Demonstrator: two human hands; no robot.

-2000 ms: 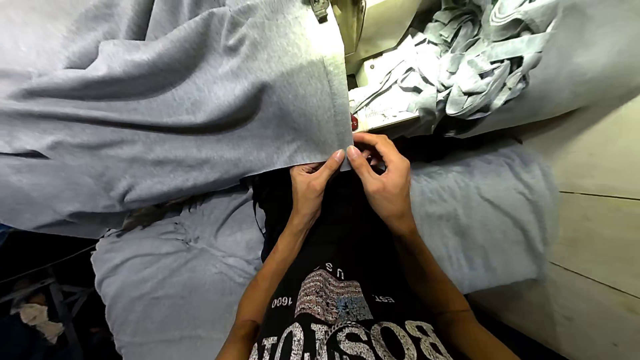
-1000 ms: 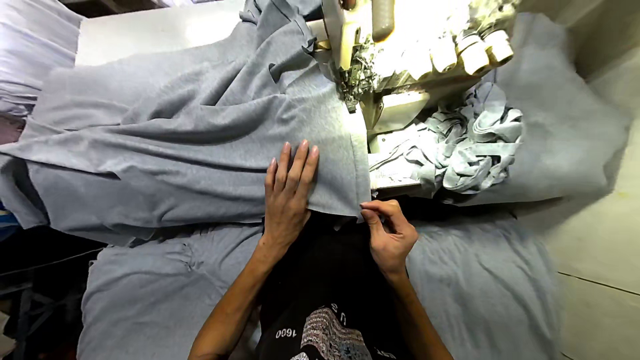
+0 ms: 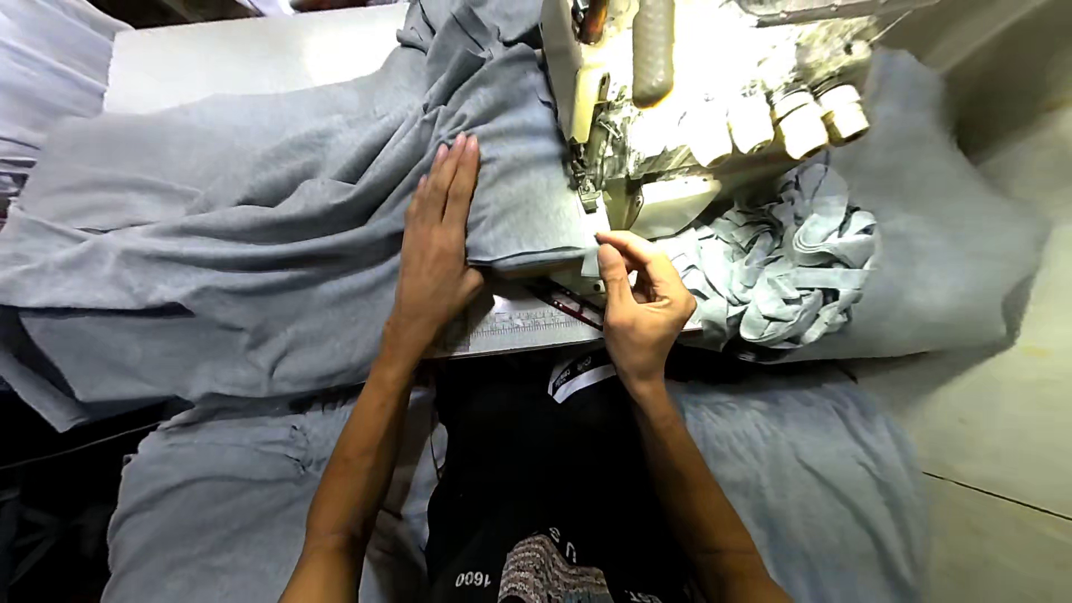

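Note:
Grey knit fabric (image 3: 335,176) lies in folds across the table, its right edge beside the presser foot (image 3: 589,197) of a sewing machine (image 3: 662,109). My left hand (image 3: 437,239) rests flat on this fabric, fingers extended and pointing away from me. At the fabric's near right corner, just below the presser foot, my right hand (image 3: 645,293) pinches the fabric edge between thumb and index finger. Between the hands, a dark red-handled tool (image 3: 569,303), perhaps thread snips, lies on the table beside a printed ruler scale (image 3: 519,325).
Several thread cones (image 3: 800,126) stand on the machine's right side. A heap of pale grey fabric strips (image 3: 804,268) lies right of my right hand. More grey cloth (image 3: 804,469) covers the area around my lap, and a white table surface (image 3: 251,59) shows at the back left.
The grey fabric has moved away from me toward the machine, uncovering the ruler scale and the red-handled tool. From pinching the edge beside my right hand, my left hand has gone flat onto the fabric.

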